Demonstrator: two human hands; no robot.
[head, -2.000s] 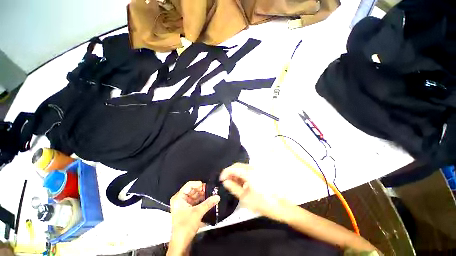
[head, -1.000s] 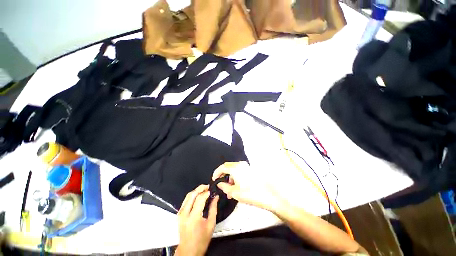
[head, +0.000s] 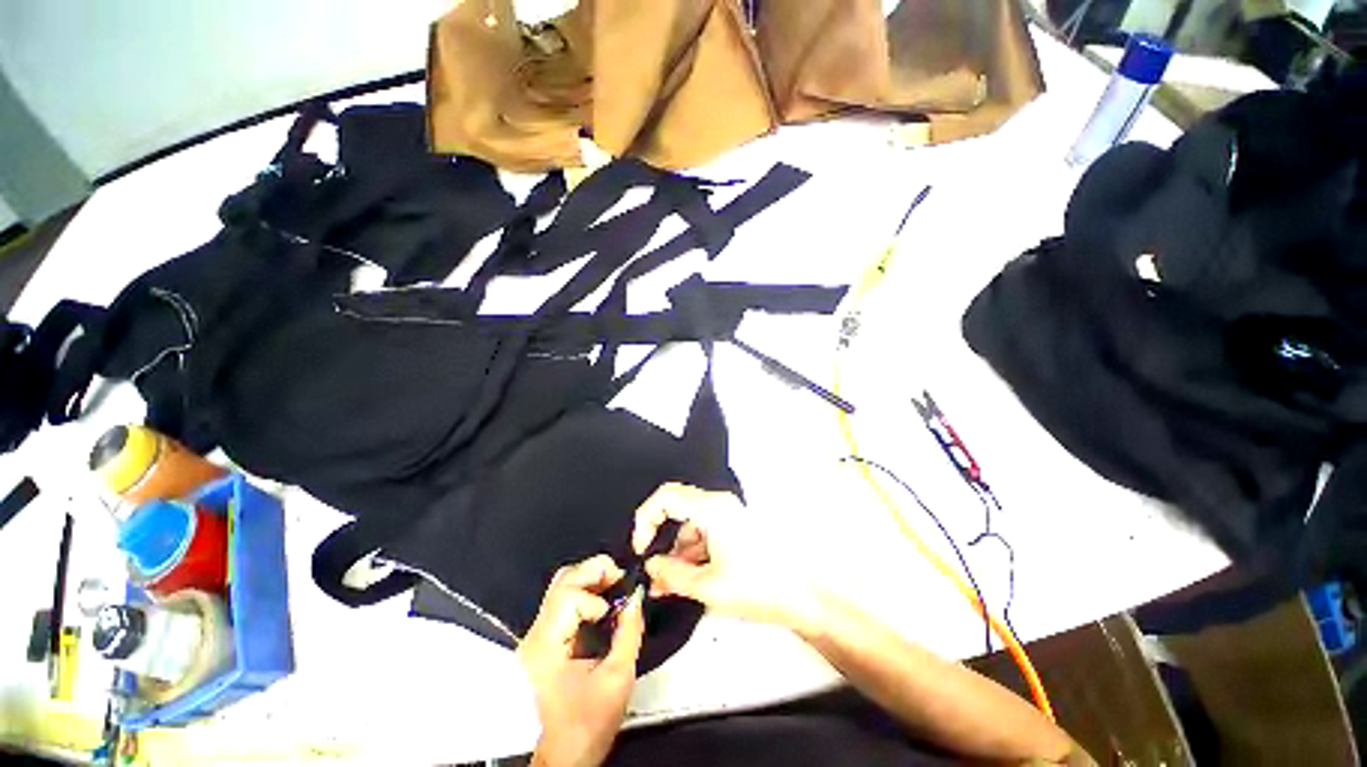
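Observation:
A black bag [head: 555, 480] lies spread over the table, its near end at the front edge. My left hand [head: 582, 644] grips a bunched edge of it between thumb and fingers. My right hand [head: 702, 555] pinches the same small bunch just to the right, fingertips close to the left ones. What lies between the fingertips is small, dark and partly hidden. Flat black straps [head: 750, 307] fan out behind the bag. Red and black snips [head: 949, 439] lie on the table to the right, a thin dark cord beside them.
A yellow-green tool [head: 862, 307] with an orange cord [head: 1012, 644] lies right of the straps. A blue tray [head: 264, 599] with containers stands left. Brown bags [head: 675, 75] stand behind. Black bags [head: 1184, 330] are heaped right, beside a blue-capped bottle [head: 1121, 102].
My hands have come closer together on the bag's near end, and the fabric between them is now bunched where it was flatter. The camera view has shifted slightly.

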